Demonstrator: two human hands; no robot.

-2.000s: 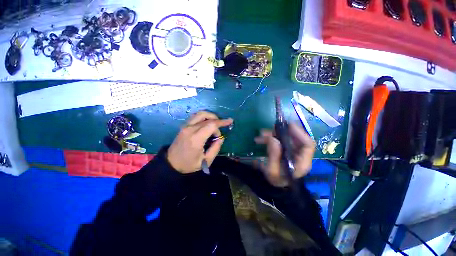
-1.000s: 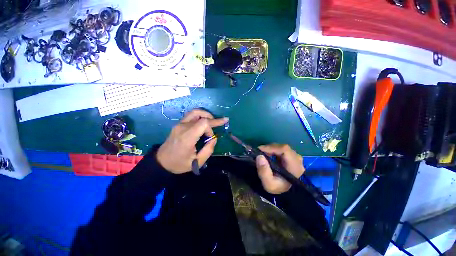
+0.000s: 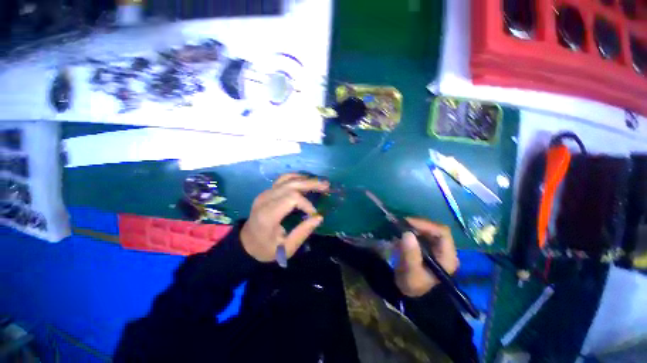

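Note:
My left hand (image 3: 278,221) is over the green mat's near edge, with a dark band on one finger. Its fingers hold a small wired part (image 3: 333,194), blurred and partly hidden by the fingers. My right hand (image 3: 424,257) holds the black soldering iron (image 3: 441,275) like a pen. The iron's thin tip points up and left, apart from the part in my left hand. A round housing (image 3: 200,186) with pale strips beside it lies on the mat, left of my left hand.
A yellow-gold tray (image 3: 384,110) and a green two-compartment box (image 3: 465,120) stand behind my hands. Blue tweezers (image 3: 448,195) lie at right, near an orange-and-black tool (image 3: 554,191). A red tray (image 3: 489,53) is upper right, a white shelf (image 3: 284,127) upper left, with a blurred heap.
The right hand first brought the iron's tip down to the left hand's fingertips; now the tip is away to the right. The whole view has shifted and blurred.

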